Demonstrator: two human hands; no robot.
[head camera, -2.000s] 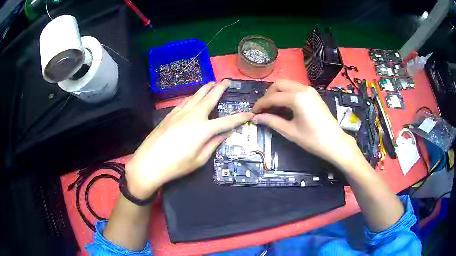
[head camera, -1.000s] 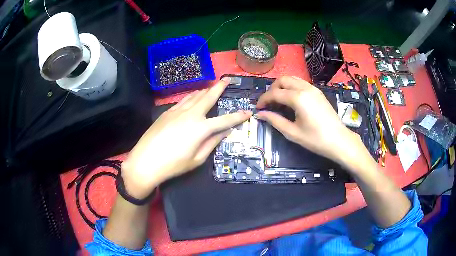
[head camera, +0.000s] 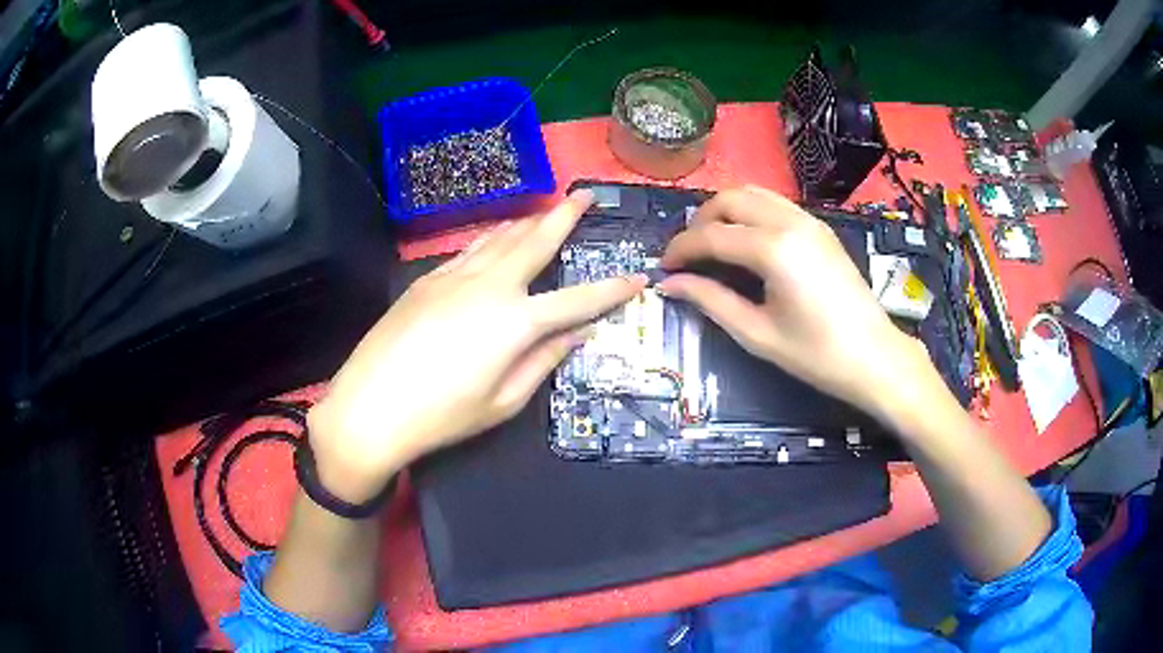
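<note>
An open tablet chassis (head camera: 612, 434) lies on a black pad (head camera: 638, 536) in front of me. Its silvery board (head camera: 602, 260) shows at the upper left of the chassis. My left hand (head camera: 446, 357) is spread over the left edge of the chassis, one fingertip at the top left corner and another on the board area. My right hand (head camera: 791, 281) has thumb and fingertips pinched together at the right side of the board, next to my left fingertip. What lies between the right fingertips is too small to tell.
A blue bin of screws (head camera: 466, 160), a glass dish (head camera: 662, 124) and a black fan (head camera: 832, 128) stand behind. White rolls (head camera: 230, 166) sit on a black box at left. A black cable (head camera: 242, 478) is coiled left. Loose flex cables (head camera: 976, 293) and spare boards (head camera: 1008, 160) lie right.
The hands keep almost the same pose at the board, with very small finger shifts. The whole view has shifted slightly.
</note>
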